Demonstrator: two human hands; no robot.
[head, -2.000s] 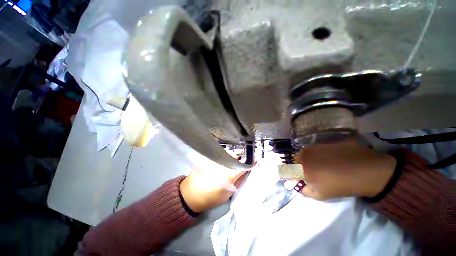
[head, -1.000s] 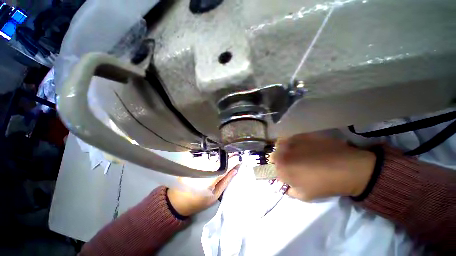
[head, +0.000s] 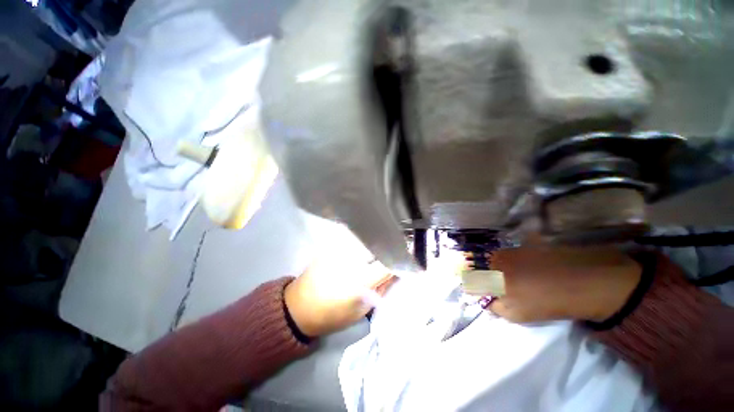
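White fabric (head: 483, 366) lies in soft folds below the needle area and hangs toward the bottom edge, glaring under the lamp light. My left hand (head: 328, 302) rests at the fabric's left side, its fingertips lost in glare. My right hand (head: 563, 283) is at the right of the needle area on the fabric, its upper part hidden behind the machine head. A small dark pointed blade of the snips (head: 465, 325) shows under its fingers. A tan block (head: 483, 282) sits beside the right fingers. The presser foot and needle are washed out by glare.
The speckled sewing machine head (head: 467, 105) fills the upper right, with its knurled tension knob (head: 595, 211). A cream-yellow lamp (head: 238, 183) stands left of it. White cut pieces (head: 181, 105) lie behind on the pale table (head: 129, 265), which has a dark crack-like mark. Dark straps show at right.
The view has shifted, so the machine head appears further right and larger, with more of the cut pieces and lamp showing. Both hands remain at the fabric beside the needle area.
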